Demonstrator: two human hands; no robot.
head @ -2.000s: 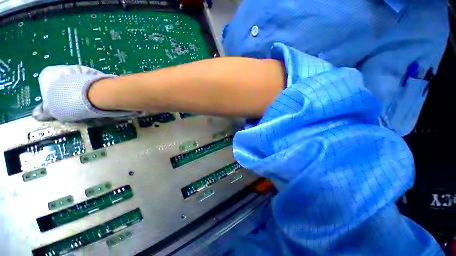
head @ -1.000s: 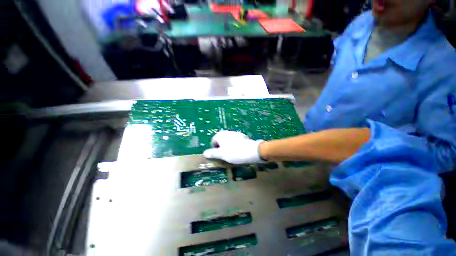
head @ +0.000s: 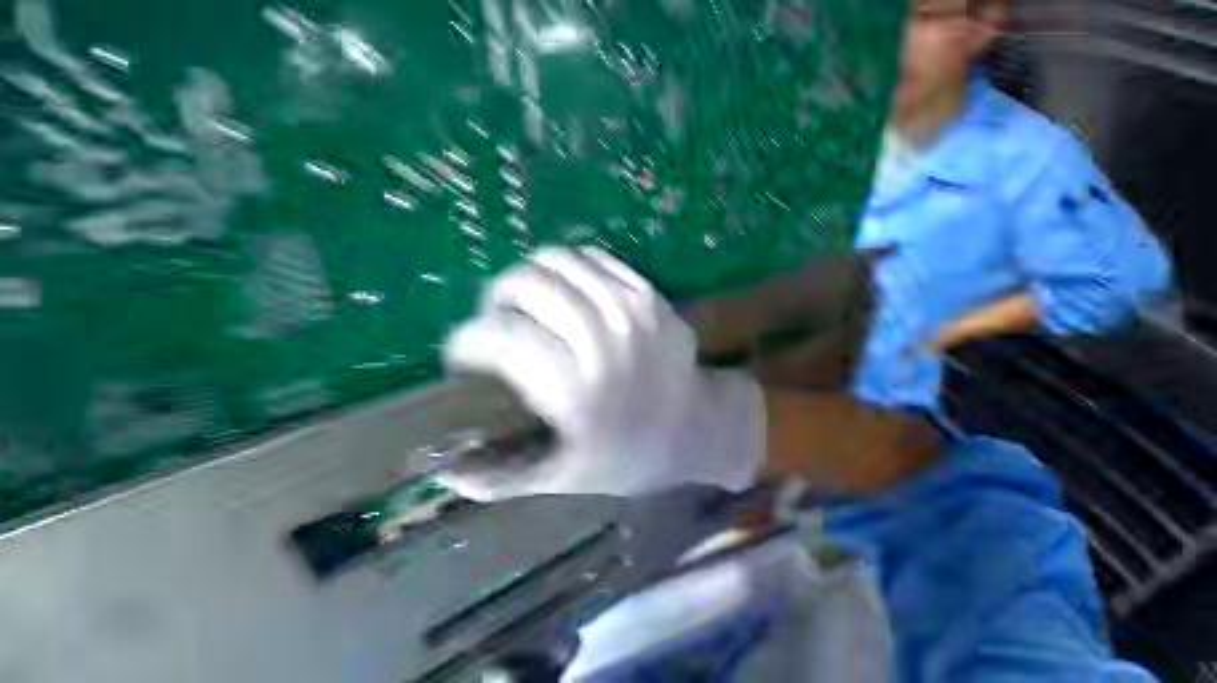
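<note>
The view is blurred. A large green circuit board (head: 360, 200) with silver solder marks fills the upper left. A silver-grey metal plate (head: 160, 574) with dark rectangular cut-outs lies along its lower edge. My right hand (head: 601, 380), in a white knit glove, is at the seam between board and plate. Its fingers are curled, with the thumb below them and a dark gap between. Blur hides whether it grips anything. I do not see my left hand.
A person (head: 988, 200) in a blue work jacket stands at the upper right, with a bare forearm showing. Dark ribbed racks (head: 1134, 467) stand at the right. A pale blurred shape (head: 747, 614) at the bottom cannot be made out.
The board and my right hand now appear much larger and closer. The other person appears smaller, and the workbench behind has left the view. My right hand stays near the board-plate seam.
</note>
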